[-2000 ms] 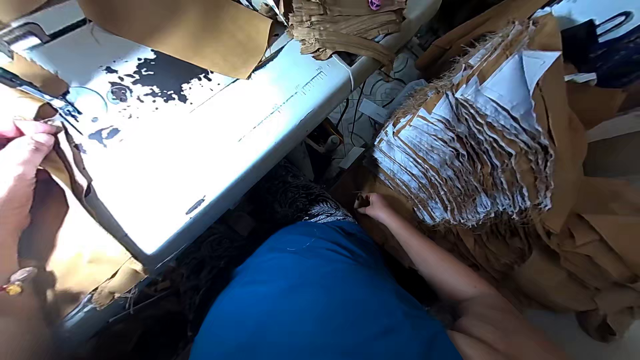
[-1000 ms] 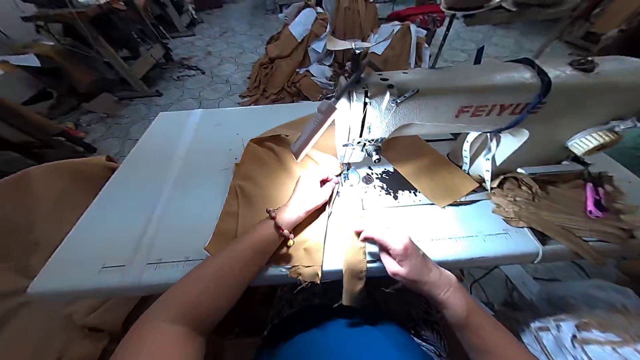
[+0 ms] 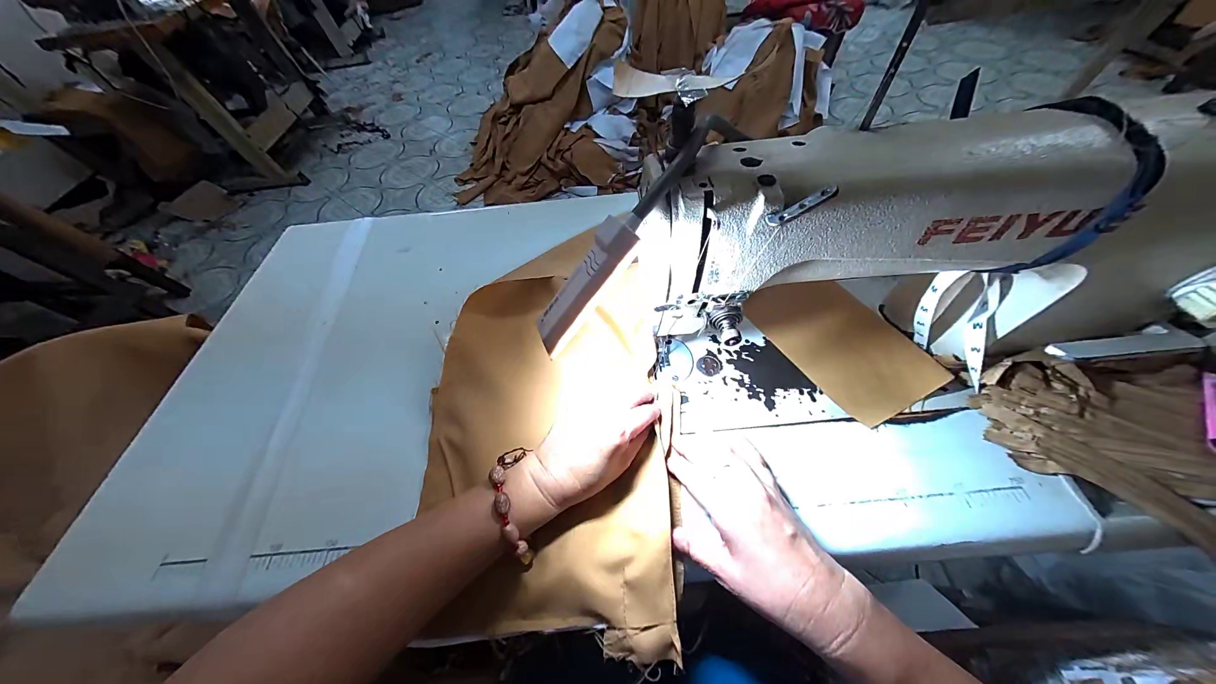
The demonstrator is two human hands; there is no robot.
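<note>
Tan fabric (image 3: 503, 380) lies on the white sewing table, its right edge running up to the needle area of a Feiyue sewing machine (image 3: 855, 199). My left hand (image 3: 594, 446) presses on the fabric just below the presser foot, fingers curled at the folded edge. Against the same edge, a little lower, is my right hand (image 3: 746, 527), its fingertips pinching the layers. The needle itself is lost in glare. A lamp (image 3: 589, 280) on a bent arm hangs over the cloth. A separate tan rectangular piece (image 3: 845, 351) rests under the machine arm.
Bundled tan strips (image 3: 1092, 437) lie at the table's right, near a measuring tape (image 3: 926, 313) hanging on the machine. Beyond the white table (image 3: 190, 456) sits a heap of tan and white cut cloth (image 3: 560, 104). More tan fabric (image 3: 85, 408) is at the left.
The view swung from the right-side cloth stack to the machine. My right hand, low by the stack two seconds ago, came to the fabric and has since moved up along its edge.
</note>
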